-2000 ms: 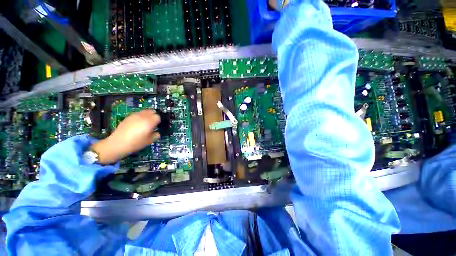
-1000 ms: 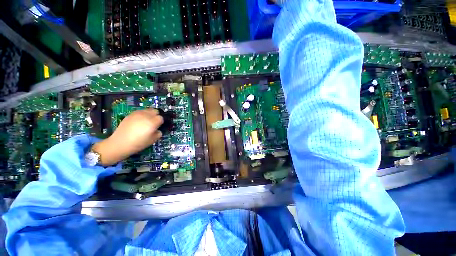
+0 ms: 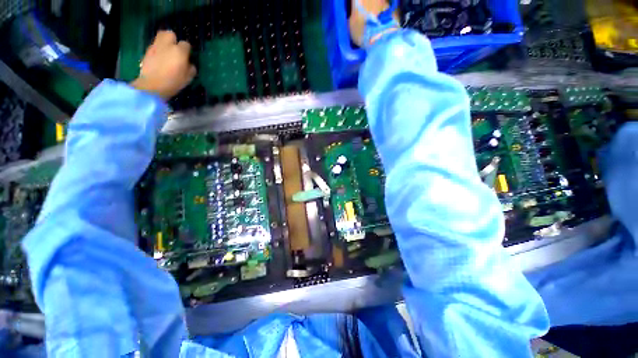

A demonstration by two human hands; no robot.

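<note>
My left hand (image 3: 166, 64) is above the dark rack beyond the rear rail, fingers curled; whether it holds anything cannot be told. My right hand (image 3: 364, 19) is at the left end of the blue component bin (image 3: 427, 57), partly cut off by the top edge; its fingers are hidden. Dark parts (image 3: 455, 21) lie in the bin. The green circuit board (image 3: 189, 199) in the left black carrier is uncovered, with silver and dark parts along its right side and a yellow part at lower left. Another board (image 3: 360, 189) is partly behind my right sleeve.
The rear rail (image 3: 245, 112) and front rail (image 3: 280, 301) border the carriers. A silver clamp with a pale-green tip (image 3: 304, 196) sits between two boards. The dark rack (image 3: 273, 56) stands behind. Another person's blue sleeve (image 3: 622, 182) is at the right edge.
My left hand has left the board and moved up and back over the rack, uncovering the board. My right arm stays at the bin. The view has shifted slightly.
</note>
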